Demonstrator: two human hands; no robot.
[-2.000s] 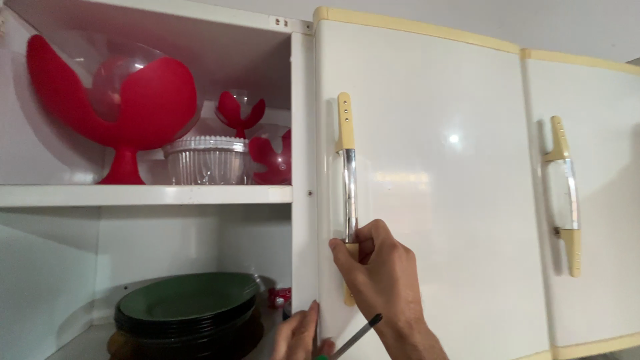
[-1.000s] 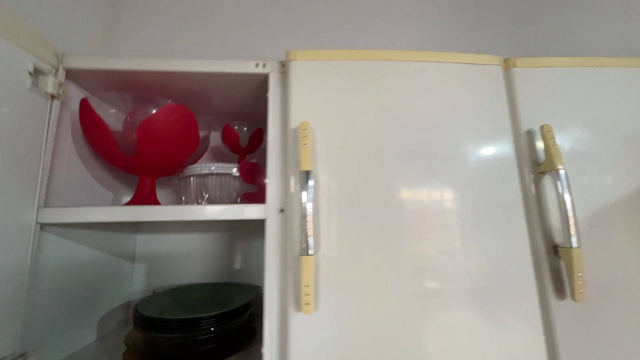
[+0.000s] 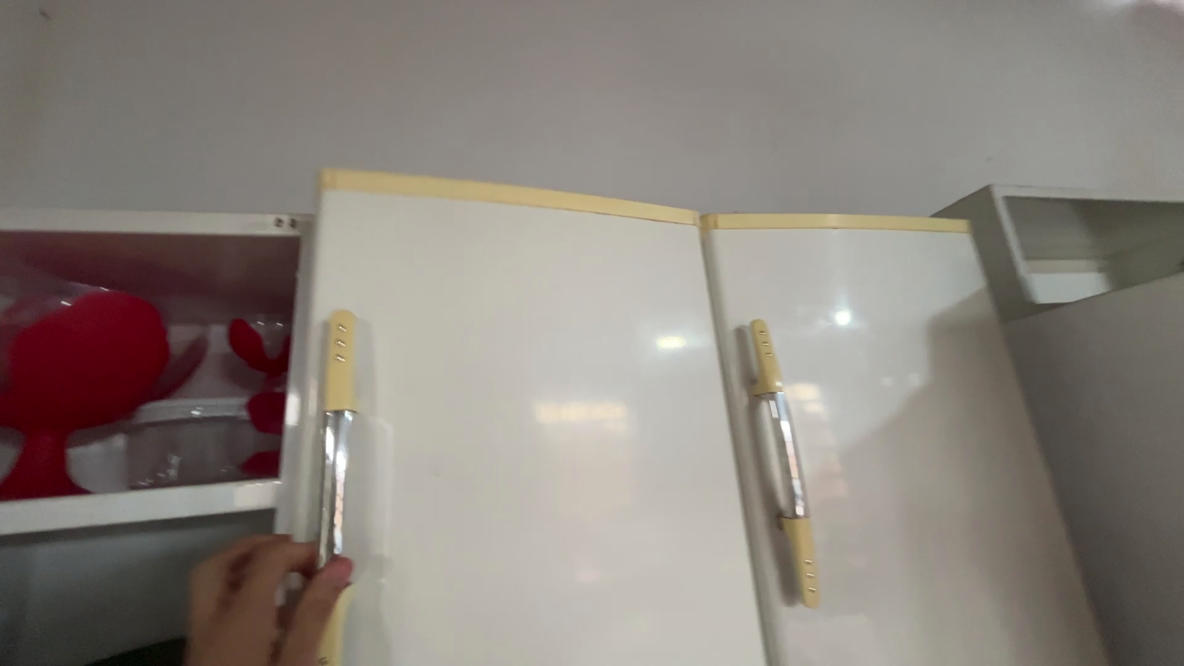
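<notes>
My left hand [image 3: 254, 606] comes up from the bottom left and grips the lower part of a door handle [image 3: 339, 370], with the thumb on its right side and fingers at its left. The handle has cream plastic ends and a shiny metal middle. It stands upright on the left edge of a white cabinet door [image 3: 518, 370] with a cream top trim. A white shelf [image 3: 148, 504] left of the door holds a red footed bowl [image 3: 92, 356] and smaller red pieces [image 3: 264, 347] beside clear ribbed ware. My right hand is out of view.
A second white door [image 3: 888, 416] with a similar handle [image 3: 786, 453] adjoins on the right. Beyond it are a grey panel [image 3: 1110, 416] and an open box-like compartment [image 3: 1064, 245]. A plain wall [image 3: 592, 102] rises above the cabinets.
Two seconds ago my right hand held this handle; one second ago neither hand showed. Now my left hand is on it. The view has shifted to the right.
</notes>
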